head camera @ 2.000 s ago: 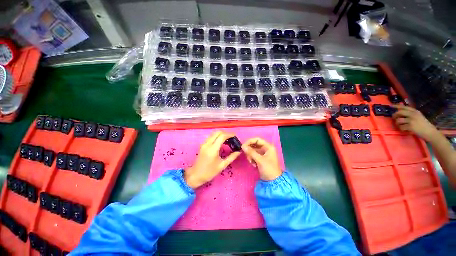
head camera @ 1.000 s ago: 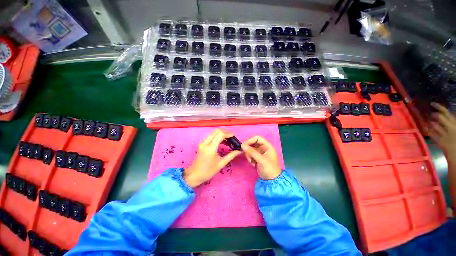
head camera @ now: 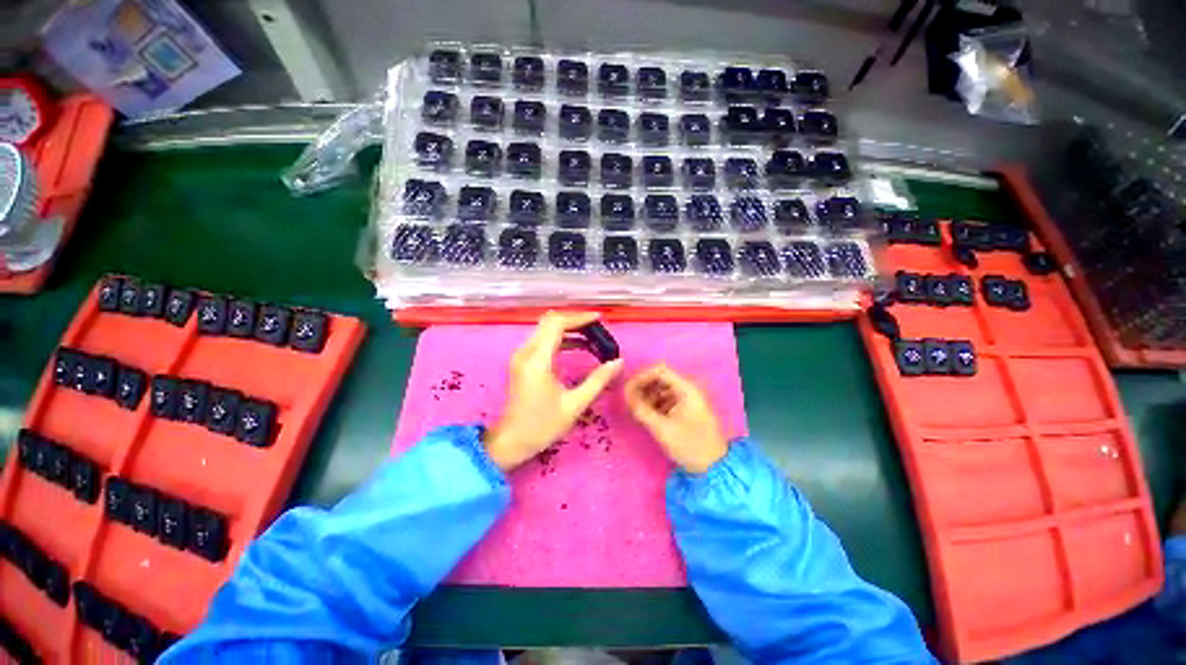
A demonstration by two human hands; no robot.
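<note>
A black plastic housing is held between the thumb and fingers of my left hand, above the upper part of the pink mat. My right hand is just right of it, not touching the housing, with its fingers curled and thumb and fingertips close together. Whether it holds a tiny part is too small to tell. Tiny black parts are scattered on the mat under and beside my left hand, with another group to the left.
A clear blister tray stack with rows of housings stands behind the mat. A left red-orange tray holds rows of housings. A right red-orange tray has housings at its far end. A fan is at far left.
My right hand has drawn back from the housing and its fingers have curled. My left hand still holds the housing, now tilted differently. The neighbour's hand has left the view at the right.
</note>
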